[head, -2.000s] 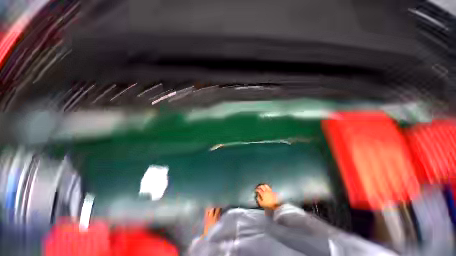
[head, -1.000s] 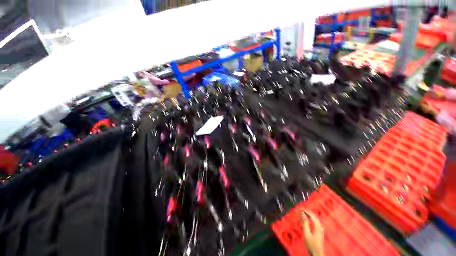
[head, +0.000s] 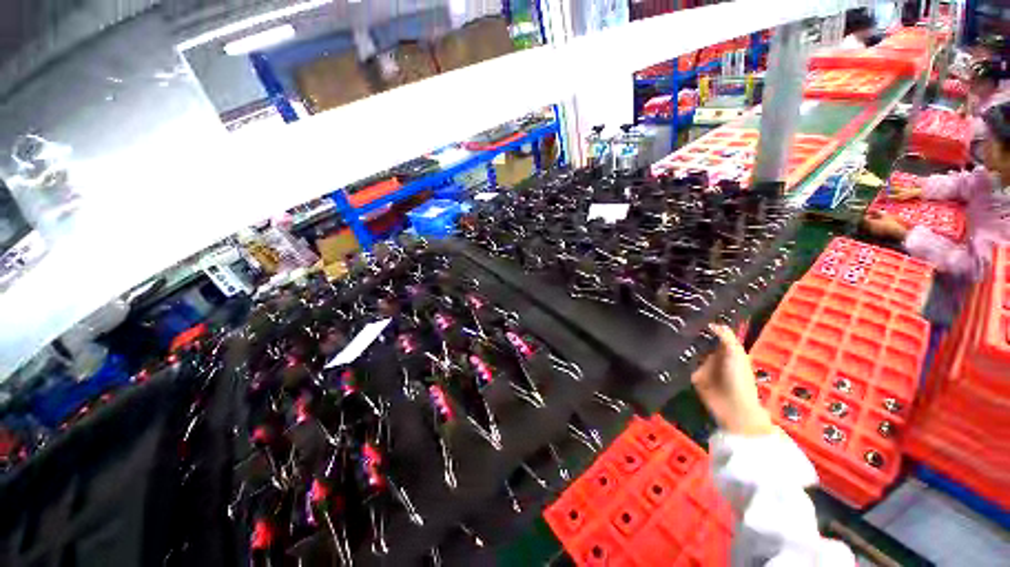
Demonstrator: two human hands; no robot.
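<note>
My right hand [head: 731,388] reaches in from the lower right, over the gap between the black tray and the red trays. Its fingers are bunched; a small reddish spot shows at the fingertips, and I cannot tell if it is held. My left hand is out of the picture. The black tray [head: 543,426] holds rows of dark clipped components [head: 443,401] with magenta glints and silver prongs, and a white paper slip [head: 359,343]. A near red compartment tray [head: 687,498] has small dark parts in several pockets.
A second red tray stack [head: 847,332] at right is partly filled. More black trays [head: 653,238] of clipped parts stand behind, with another slip [head: 608,212]. An empty-looking black tray [head: 100,476] is at lower left. People in pink [head: 952,249] work at right. A grey post [head: 780,105] stands behind.
The view has swung up from the green bench and steadied. Compared with a second ago, my right hand is farther up and beyond the near red tray, which it was over.
</note>
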